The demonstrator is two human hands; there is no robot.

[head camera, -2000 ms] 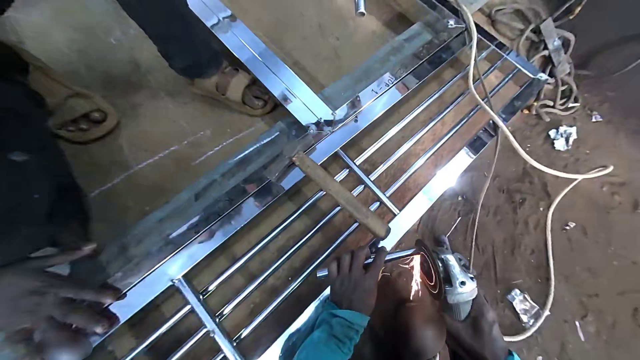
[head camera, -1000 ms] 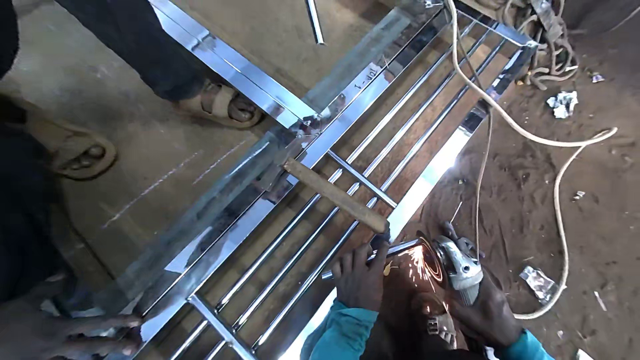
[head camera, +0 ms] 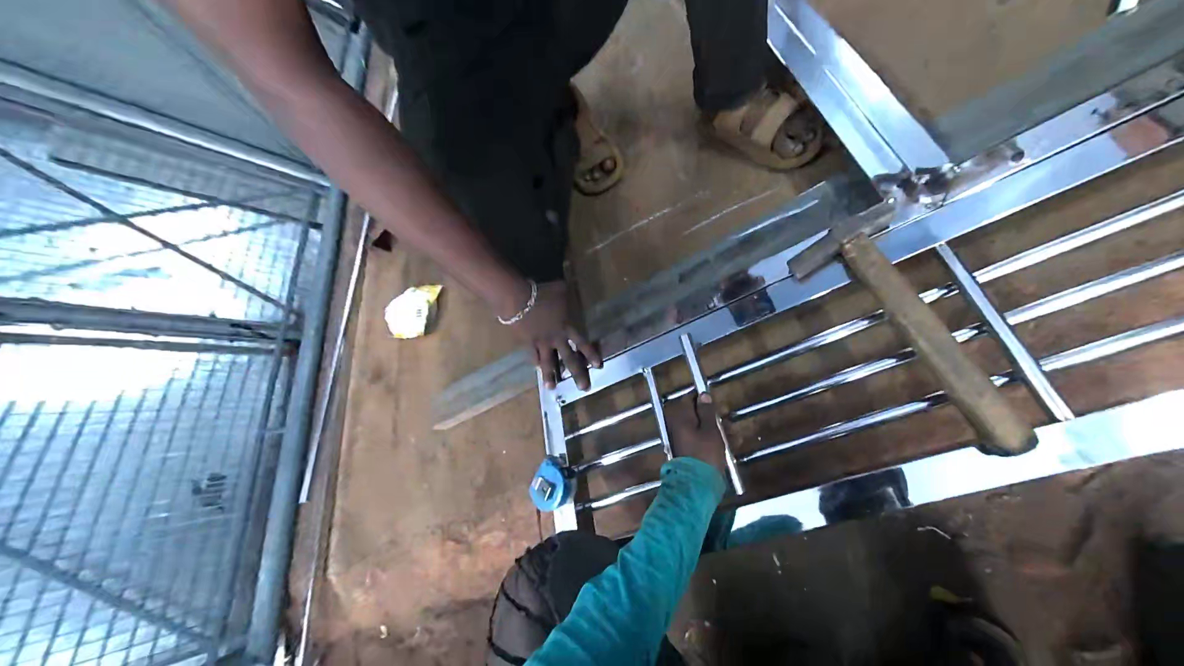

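My left hand (head camera: 696, 433), in a teal sleeve, grips a short shiny metal tube (head camera: 692, 363) that lies across the long rods of a metal frame (head camera: 934, 476). A fixed crossbar (head camera: 656, 407) is just left of the hand. The claw or head end of a hammer (head camera: 943, 342) rests on the frame's upper rail, its wooden handle slanting down over the rods to the lower rail. At the frame's left end sits a blue tape measure (head camera: 551, 483). My right hand is not in view.
A co-worker's hand (head camera: 562, 356) rests on the frame's upper left corner; their sandalled foot (head camera: 772, 129) is beyond the rail. A mesh metal panel (head camera: 139, 407) stands at the left. A yellow and white wrapper (head camera: 413, 311) lies on the ground.
The view has swung far left. My left hand has moved from the sparking angle grinder, where it held a metal tube, to the frame's left end. My right hand and the grinder have left view.
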